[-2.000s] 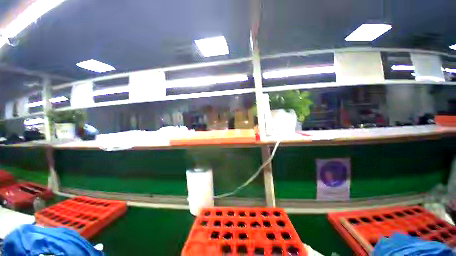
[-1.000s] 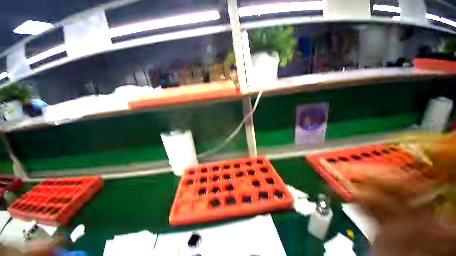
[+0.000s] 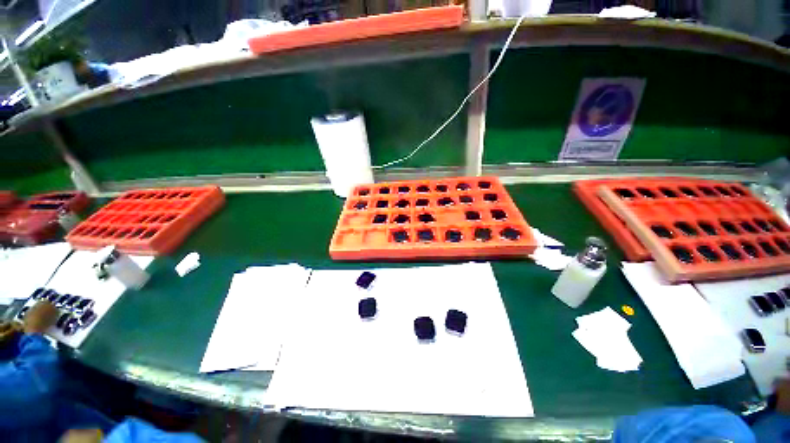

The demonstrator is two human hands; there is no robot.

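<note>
Several black smartwatch heads without straps (image 3: 424, 329) lie apart on a white foam mat (image 3: 398, 372) in front of me. White sheets (image 3: 247, 316) lie at the mat's left side. Behind the mat, an orange-red tray (image 3: 433, 249) holds rows of dark watch heads, with some pockets empty at its left. A whitish bottle with a metallic top (image 3: 579, 281) stands to the right. I see neither of my hands. Blue fabric is cut off at the bottom left (image 3: 152, 431) and bottom right (image 3: 684, 424); whose it is I cannot tell.
White wipes (image 3: 606, 337) and a small yellow piece (image 3: 628, 310) lie right. More orange-red trays (image 3: 143, 216) stand on both sides. A white cylinder (image 3: 342, 151) stands at the back. A neighbour's hand (image 3: 39, 316) is by watch heads at far left.
The view has tilted down from the ceiling and shelf to the bench, showing the mat and watch heads. A blurred hand close up on the right a second ago is gone.
</note>
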